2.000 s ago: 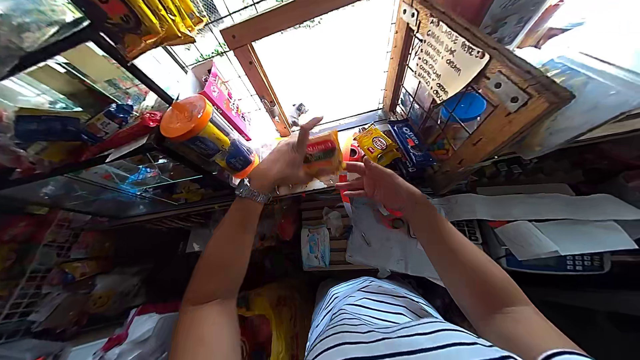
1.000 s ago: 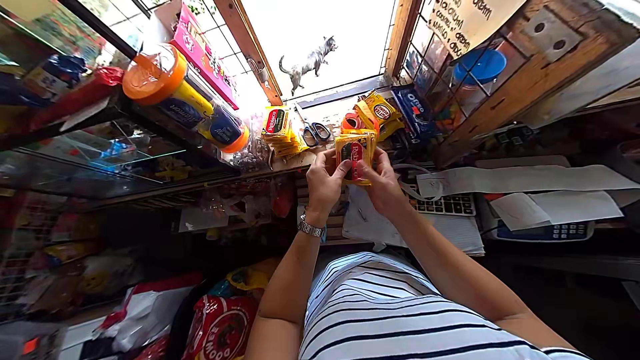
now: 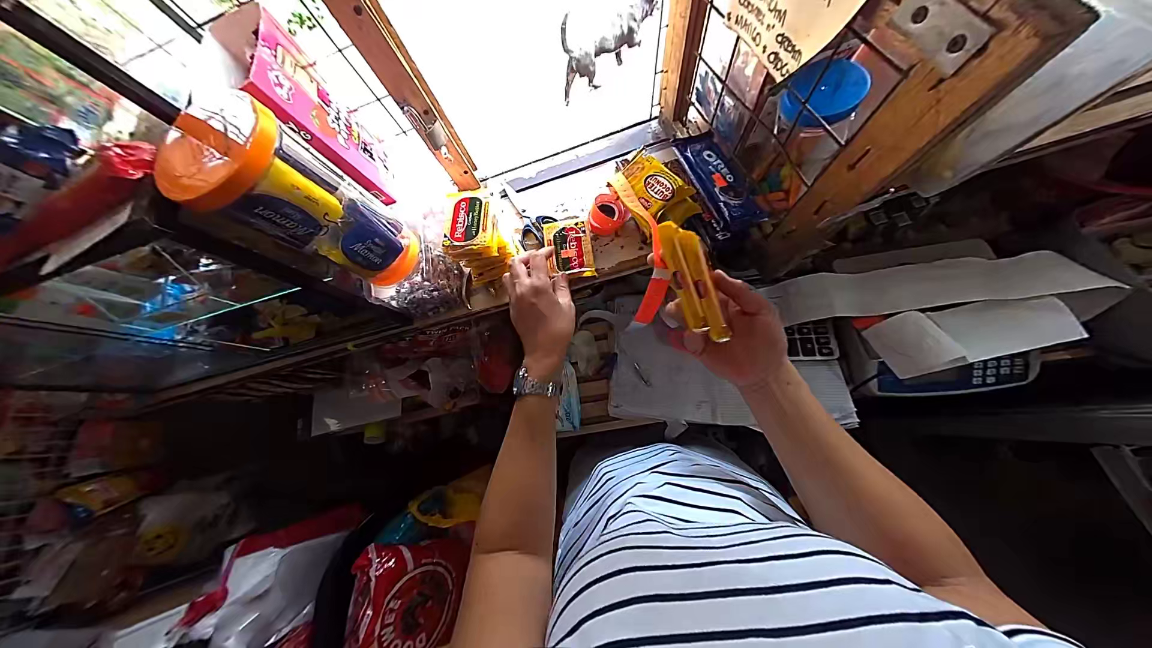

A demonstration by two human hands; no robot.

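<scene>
My left hand, with a metal watch on the wrist, has its fingertips at the lower left edge of a Rebisco cracker pack on the wooden ledge. In my right hand are several yellow cracker packs, held edge-on above the ledge. A pile of Rebisco packs lies left of the single pack, and scissors are partly hidden between them. An orange tape roll sits right of the single pack. An orange strip hangs beside the packs in my right hand.
Butter Coconut packs and an Oreo pack lie at the ledge's right end. Orange-lidded jars stand left, by a pink box. A calculator and papers are at right. A cat is beyond the wooden-framed opening.
My hands have moved apart from the packs they held together. A single Rebisco pack now lies on the ledge by my left hand, while my right hand has the others. The cat has turned.
</scene>
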